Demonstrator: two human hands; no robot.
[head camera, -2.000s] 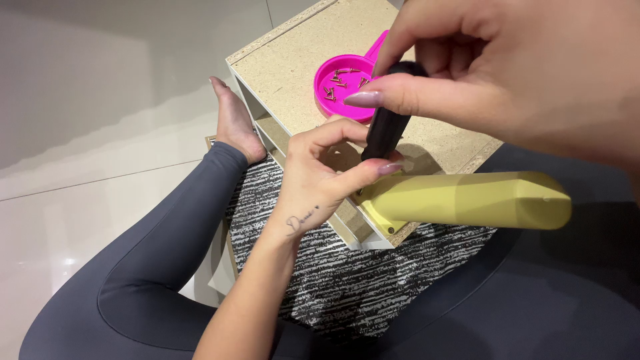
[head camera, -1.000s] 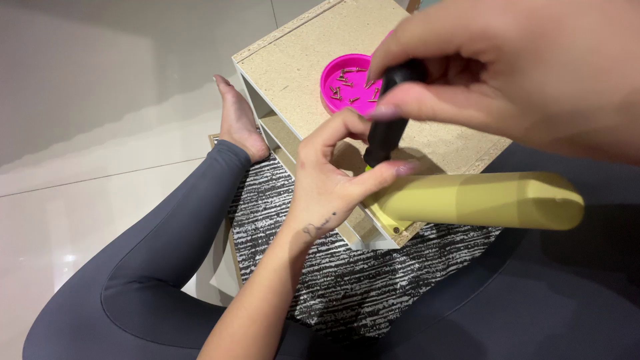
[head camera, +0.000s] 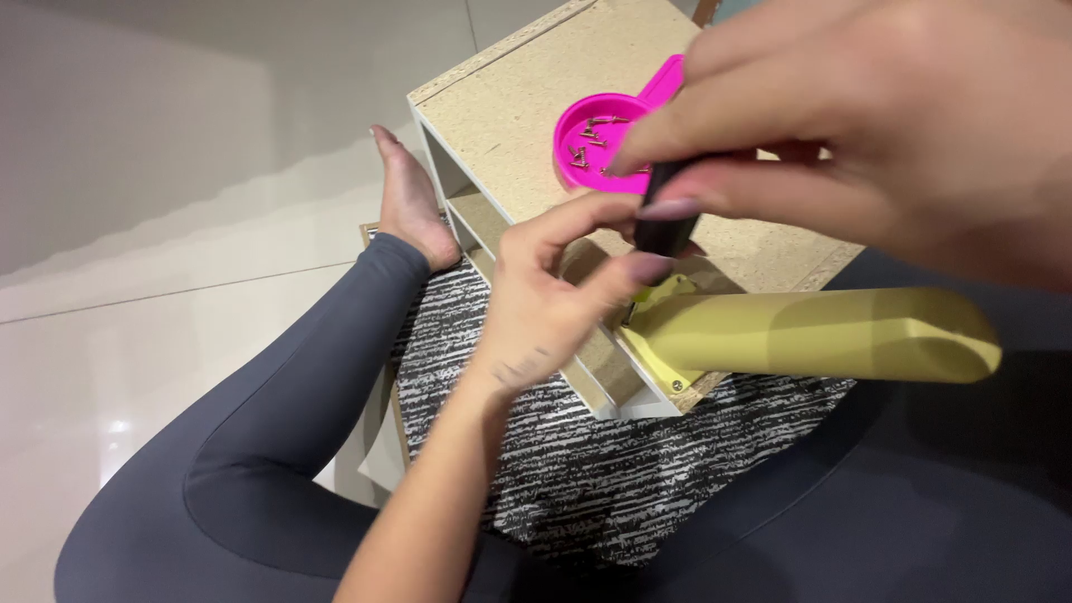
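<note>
A black-handled screwdriver (head camera: 667, 219) is held by its upper end in my right hand (head camera: 804, 126). Its tip is hidden. Around its lower end close the thumb and fingers of my left hand (head camera: 557, 293). Just below them, a yellow furniture leg (head camera: 804, 335) with a flat mounting plate (head camera: 670, 360) lies against a corner of a particleboard cabinet panel (head camera: 519, 109); one screw head (head camera: 677, 385) shows in the plate. Beyond my hands, a pink round dish (head camera: 599, 138) with a handle holds several small screws (head camera: 579, 157).
Under the cabinet is a black-and-white patterned rug (head camera: 586, 469). My bare foot (head camera: 409, 201) rests beside the cabinet's open compartments (head camera: 481, 219) on the left. Pale floor tiles (head camera: 167, 335) lie farther left, and my other leg is at the right.
My right hand has shifted its hold around the screwdriver handle. Both hands stay on the screwdriver at the plate, and the leg keeps its place on the panel.
</note>
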